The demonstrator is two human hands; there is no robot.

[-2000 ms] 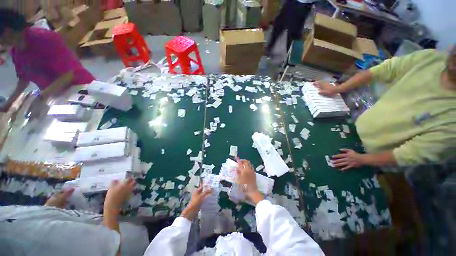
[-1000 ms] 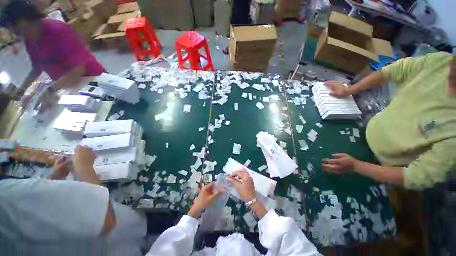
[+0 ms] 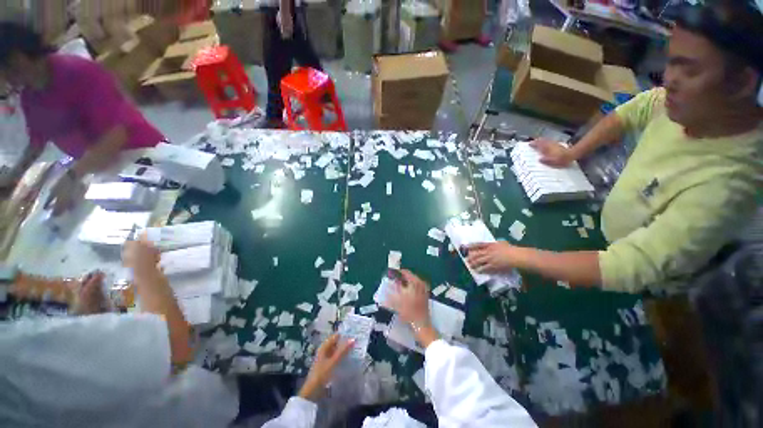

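My left hand [image 3: 328, 361] holds a thin pale label sheet [image 3: 357, 333] low over the near table edge. My right hand [image 3: 410, 301] is on the near end of a white product box [image 3: 387, 292], fingers bent; whether it grips the box or a sticker is too blurred to tell. Another white box [image 3: 441, 321] lies beside and under my right wrist. A few more white boxes [image 3: 463, 232] lie further right, under the hand of a person in yellow-green.
White paper scraps [image 3: 548, 368] litter the green table [image 3: 293, 226]. A box row [image 3: 548, 174] is at the right, piled boxes [image 3: 191, 259] at the left. Two other people work at the left. Red stools [image 3: 311, 99] and open cartons [image 3: 556, 75] stand beyond the table.
My hands have moved apart, with the sheet still in my left. The right-hand person's near hand has reached onto the white boxes in the middle. Someone's dark-clothed legs now show behind the stools.
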